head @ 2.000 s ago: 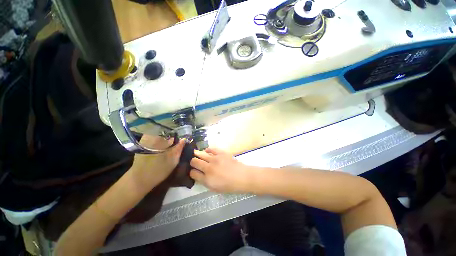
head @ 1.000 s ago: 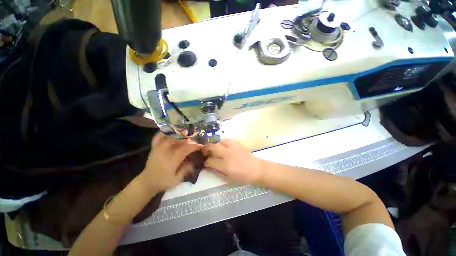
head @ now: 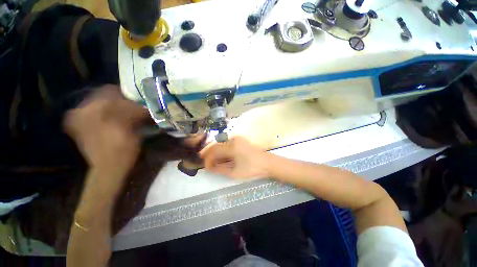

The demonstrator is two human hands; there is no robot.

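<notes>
The large dark brown and black garment piece [head: 39, 172] lies heaped left of the white sewing machine [head: 209, 68], and part of it runs to the needle area. My left hand [head: 107, 128] is blurred, left of the metal take-up guard, over the dark cloth; its fingers are not clear. My right hand [head: 235, 158] is just right of and in front of the presser foot, fingers curled at the edge of the dark cloth. The needle and presser foot are mostly hidden by the machine head and my fingers.
A thick dark tube with a yellow end [head: 146, 32] stands above the machine head's left end. A control panel [head: 421, 77] is at its right. A printed ruler [head: 209, 208] runs along the table's front edge. More dark cloth [head: 429, 122] lies at the right; a blue crate [head: 342, 227] is below.
My left hand has moved away from the needle to the left and up, over the heaped cloth. My right hand has stayed near the presser foot. The view has shifted slightly.
</notes>
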